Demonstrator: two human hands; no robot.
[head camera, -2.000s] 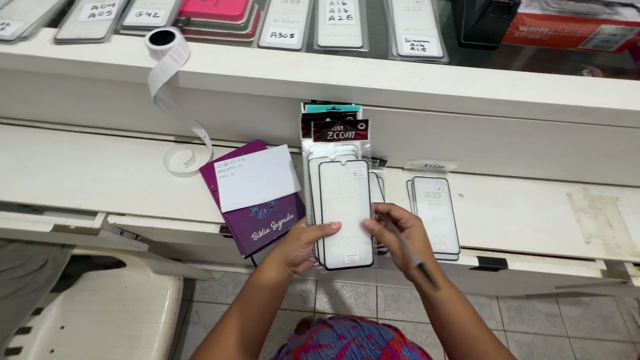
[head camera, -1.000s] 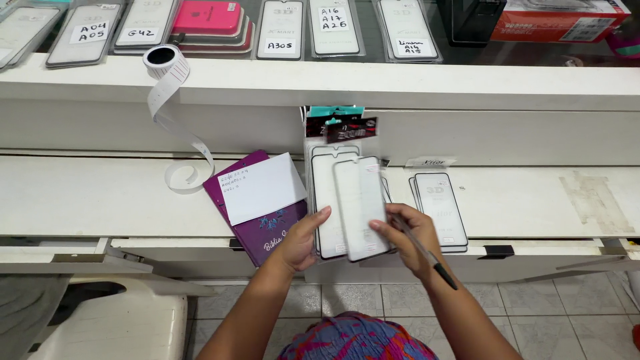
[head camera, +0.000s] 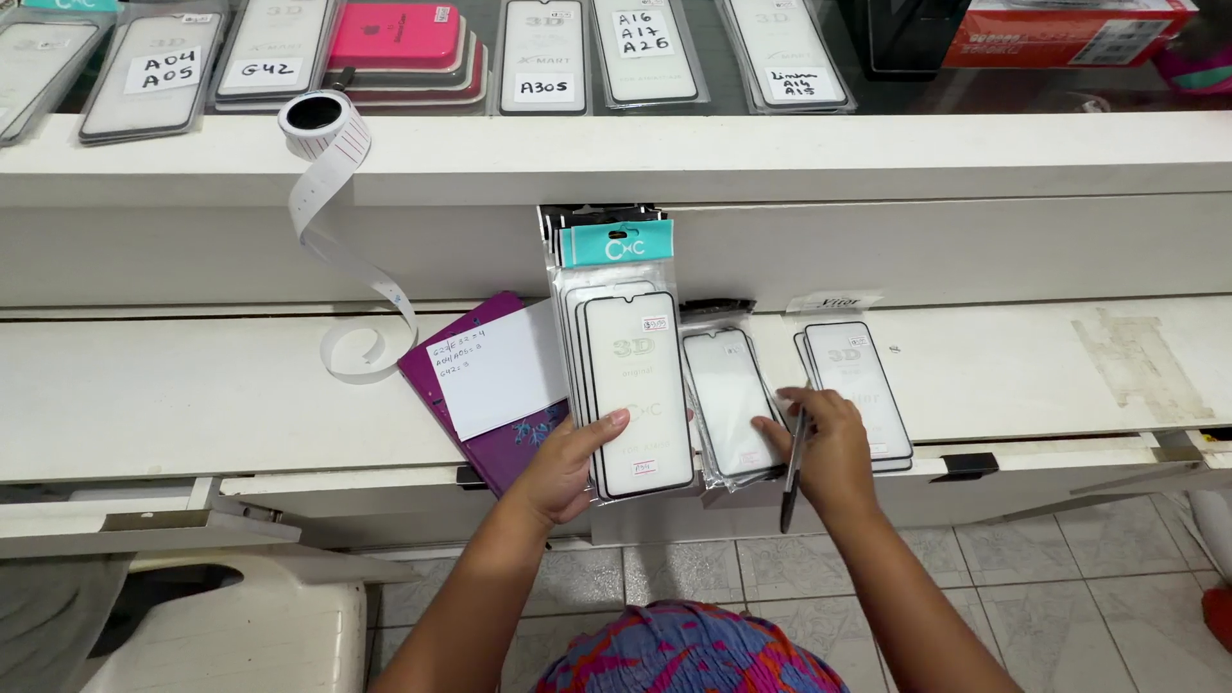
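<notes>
My left hand (head camera: 570, 464) grips the lower left of a stack of packaged phone screen protectors (head camera: 637, 395), whose front pack has a teal header. My right hand (head camera: 830, 452) holds a pen (head camera: 794, 472) pointing down, its fingertips at a second pile of packs (head camera: 731, 399) on the white ledge. Right of that pile, two or more black-edged screen protectors (head camera: 857, 385) lie overlapped. Left of the held stack, a white card with handwriting (head camera: 500, 371) rests on a purple book (head camera: 491, 448).
Along the upper counter (head camera: 731, 144) lie labelled screen protectors (head camera: 544, 58), pink phone cases (head camera: 399, 43) and a red box (head camera: 1059, 38). A label roll (head camera: 316, 115) trails its strip onto the ledge. A white plastic chair (head camera: 241, 616) stands at lower left, beside an open drawer (head camera: 144, 529).
The loose screen protector both hands held in front of the stack is no longer there. My right hand has moved right, off the stack, to the second pile. A teal-headed pack now faces up in front.
</notes>
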